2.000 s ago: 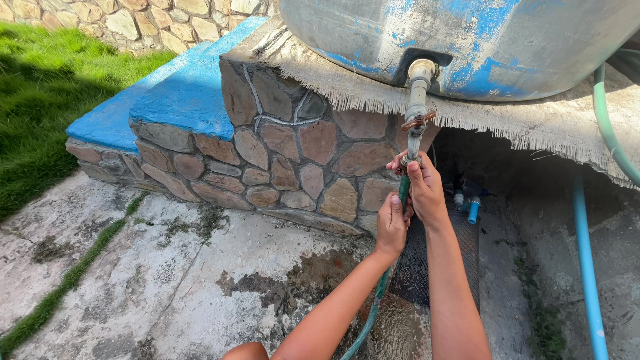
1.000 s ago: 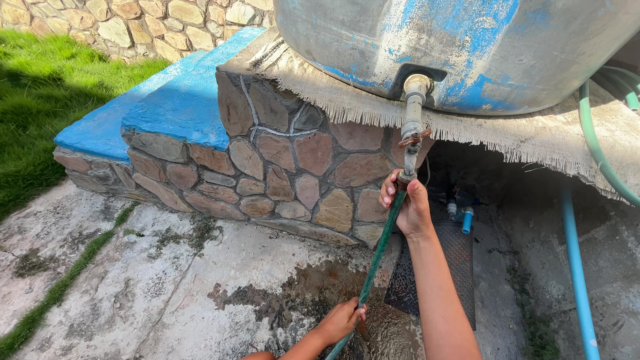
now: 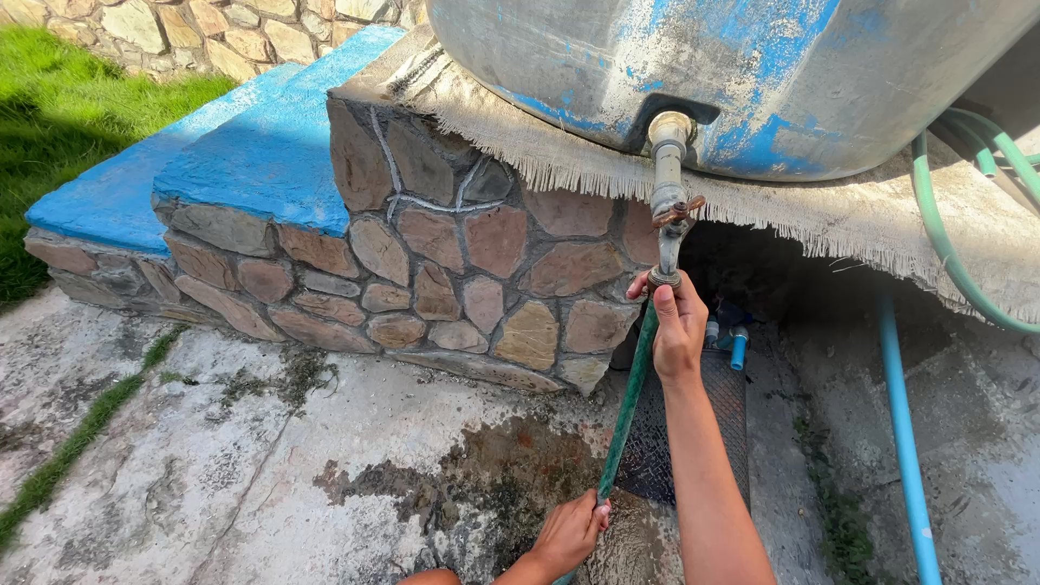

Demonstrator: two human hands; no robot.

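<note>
A metal tap with a rusty handle hangs from a pipe fitting at the base of a large tank with worn blue paint. My right hand grips the hose end and its metal coupling just under the tap's spout; whether the coupling is joined to the spout cannot be told. From there a green garden hose runs down and to the left. Lower on it, my left hand is closed round the hose.
The tank stands on a stone ledge with fringed sacking. Blue-topped steps lie left. Under the ledge are a textured dark sheet and a short blue pipe. A long blue pipe and a looped green hose are on the right.
Two seconds ago both hands were close together near the hose's top end. My left hand has since moved down along the hose, while my right hand has stayed near the tap's spout.
</note>
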